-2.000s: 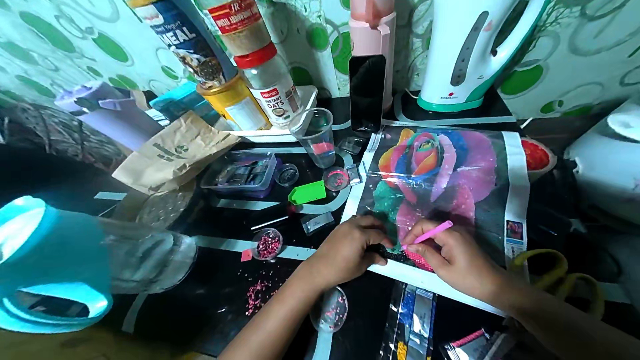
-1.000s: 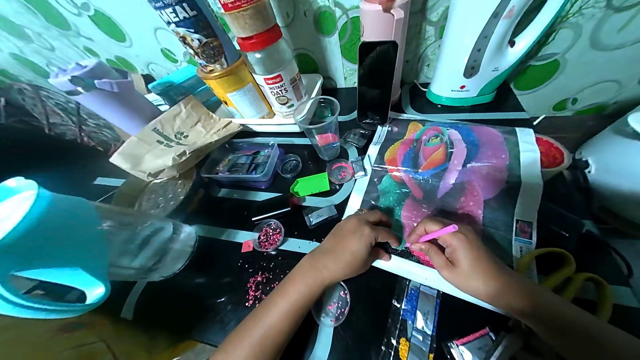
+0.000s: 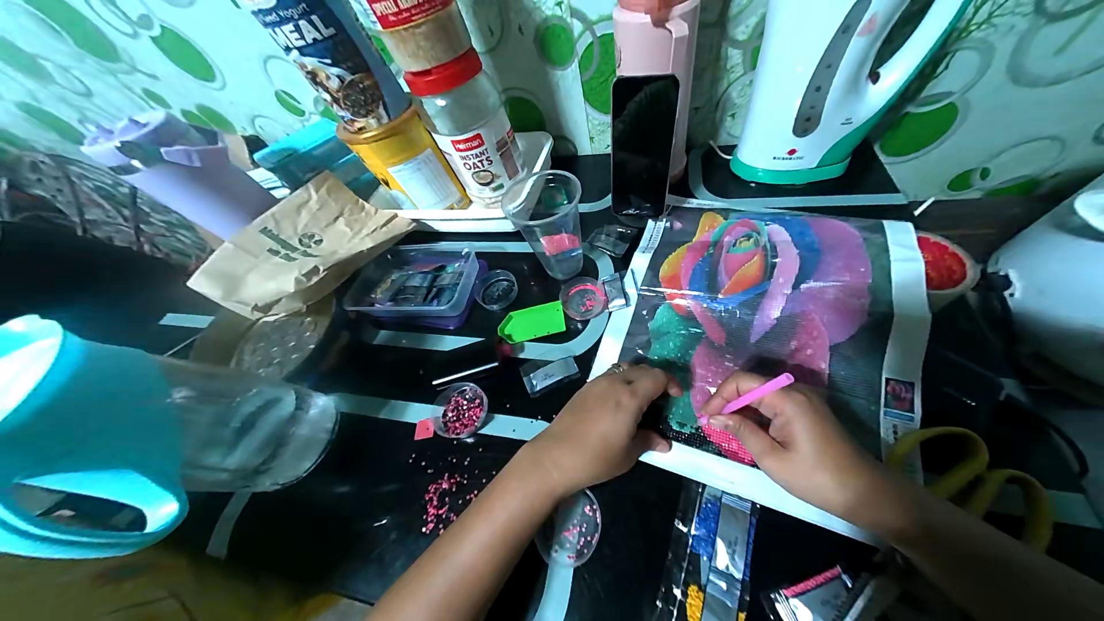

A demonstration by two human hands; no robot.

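Note:
A diamond painting canvas of a multicoloured rose (image 3: 742, 285) lies flat on the black table. My right hand (image 3: 776, 427) grips a pink applicator pen (image 3: 759, 393), its tip low over the pink beads near the canvas's lower edge. My left hand (image 3: 604, 423) rests at the lower left of the canvas, fingers bent, with nothing seen in it; its fingertips are partly hidden. Left of it are a small round dish of pink and dark beads (image 3: 462, 410) and loose beads (image 3: 444, 502). Another round dish (image 3: 576, 528) sits beside my left forearm. A green tray (image 3: 531, 323) lies farther back.
A phone (image 3: 643, 145) leans upright behind the canvas. Around it stand a plastic cup (image 3: 552, 226), an oats jar (image 3: 470, 121) and an electric kettle (image 3: 819, 95). A turquoise-topped pitcher (image 3: 103, 431) is at left. Bead packets (image 3: 709, 552) lie below the canvas; yellow-handled scissors (image 3: 975, 466) at right.

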